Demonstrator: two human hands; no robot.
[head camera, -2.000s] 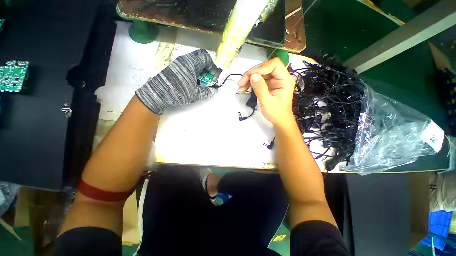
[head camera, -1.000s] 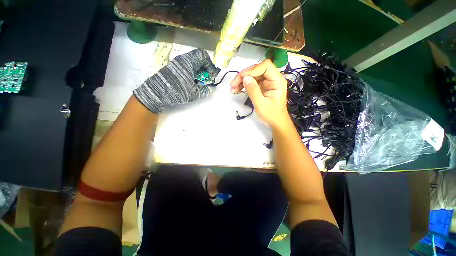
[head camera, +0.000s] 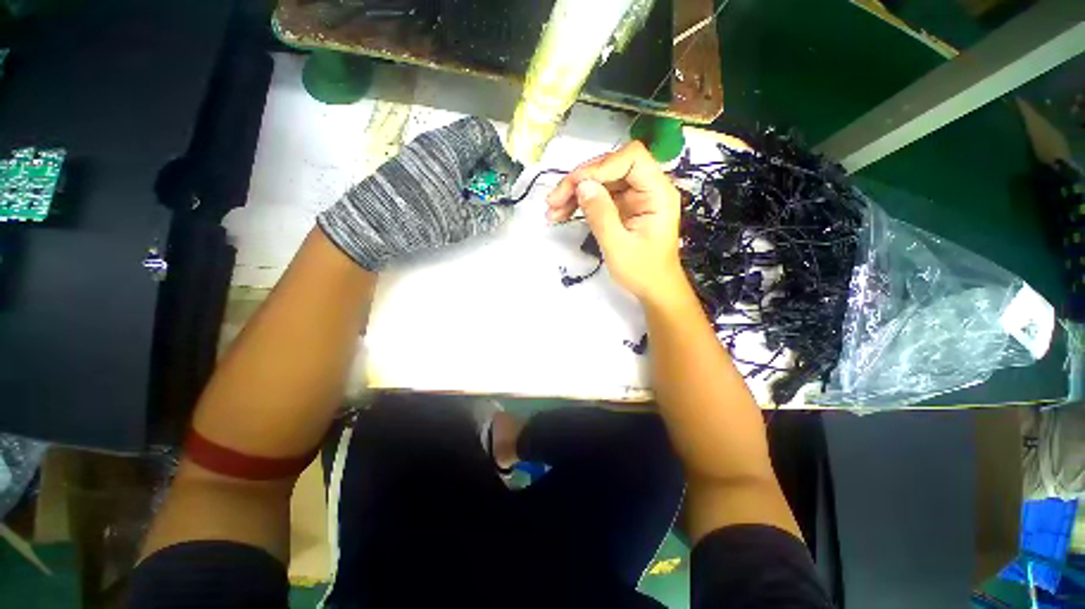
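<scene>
My left hand [head camera: 434, 196], in a grey-and-black knit glove, holds a small green circuit board [head camera: 484, 184] at its fingertips. My bare right hand [head camera: 625, 214] pinches a thin black cable lead [head camera: 538, 179] just right of the board. The lead's left end reaches the board's lower right edge; whether it is joined there I cannot tell. A black moulded block and the lead's plug end [head camera: 575, 278] hang below my right fingers. The pale-yellow wrapped shaft [head camera: 559, 77] comes down from the top centre, its lower end just above the board.
A tangled black cable pile [head camera: 785, 256] lies right of my right hand on the white work surface [head camera: 500, 333], beside a clear plastic bag [head camera: 934, 321]. A raised shelf [head camera: 476, 60] stands ahead. Green board panels [head camera: 30, 184] lie on the black surface at left.
Both hands have shifted slightly left with the board and lead since the earliest frame. Little differs from one second ago.
</scene>
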